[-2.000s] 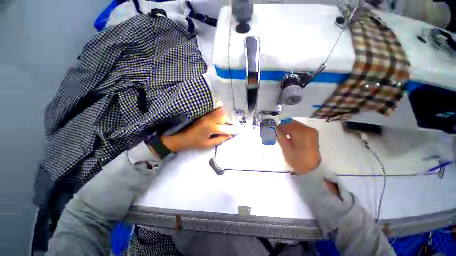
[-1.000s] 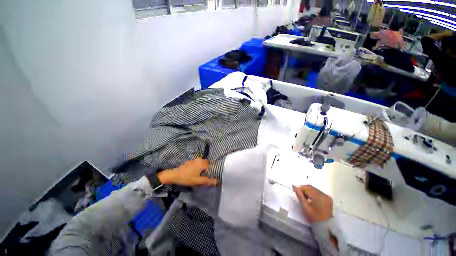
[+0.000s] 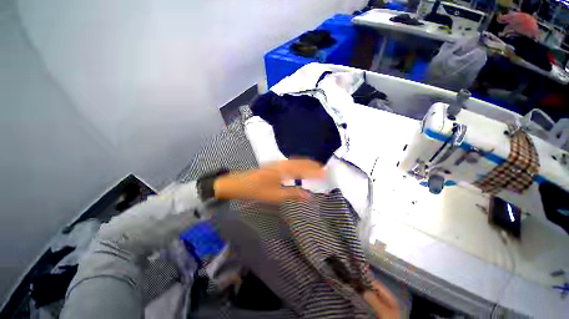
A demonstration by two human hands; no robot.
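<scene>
The checked body panel (image 3: 312, 237) hangs off the left end of the table toward my lap. My left hand (image 3: 274, 182) is blurred and lies over the panel's upper part, beside a pale piece; whether it grips cloth is unclear. My right hand (image 3: 382, 300) is low at the table's front edge, with its fingers at the panel's lower right edge, holding it. A navy panel (image 3: 307, 128) and white panels with dark edging (image 3: 262, 138) lie behind my left hand.
The sewing machine (image 3: 462, 143) stands at the right with a plaid scrap (image 3: 516, 163) on its arm. A phone (image 3: 505, 216) with a cable lies on the table. Blue crates (image 3: 281, 70) stand behind. A pale wall is at left. A person in pink (image 3: 521, 25) is far back.
The checked panel has been pulled toward my lap, uncovering the navy panel. My right hand has moved from the tabletop down to the cloth. The view has shifted left.
</scene>
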